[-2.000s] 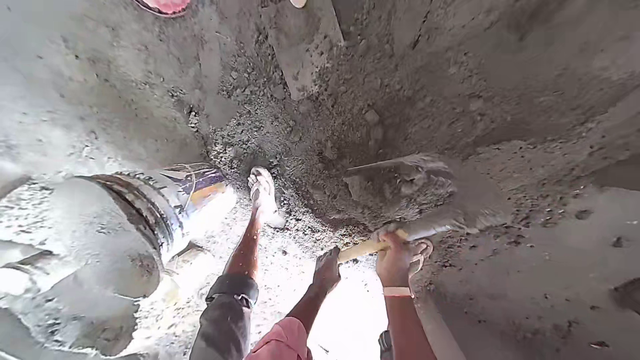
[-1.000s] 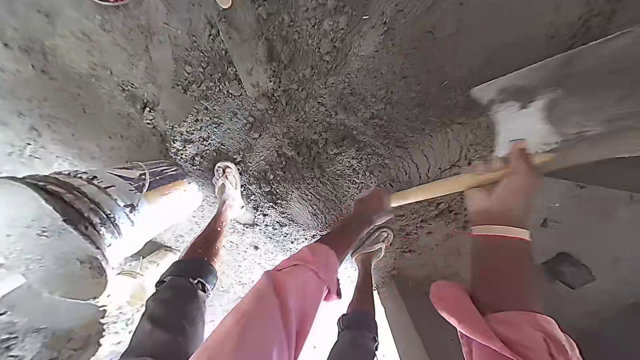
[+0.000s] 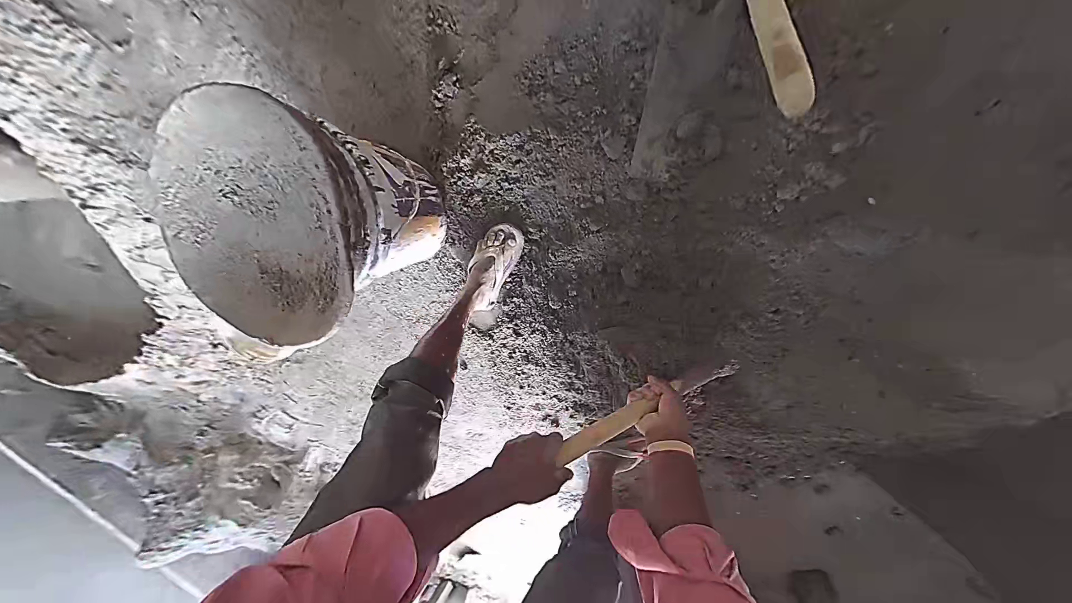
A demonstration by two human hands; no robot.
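Note:
A pale wooden tool handle slants up to the right between my hands. My left hand grips its lower end. Farther up, my right hand, with a light band at the wrist, is closed around it near the tool's head. That head is blurred and mostly lost against the dark mix, so its shape cannot be told. Damp grey mortar or sandy mix spreads over the ground beyond my hands.
A bucket topped with grey material stands at left, near my sandalled foot. Another rounded grey surface lies farther left. A wooden handle end reaches in from the top. A flat slab is at lower right.
The tool's broad blade was raised at the right one second ago; now its head is low at the mix. My hands are closer together. The view has shifted, and another handle shows at top.

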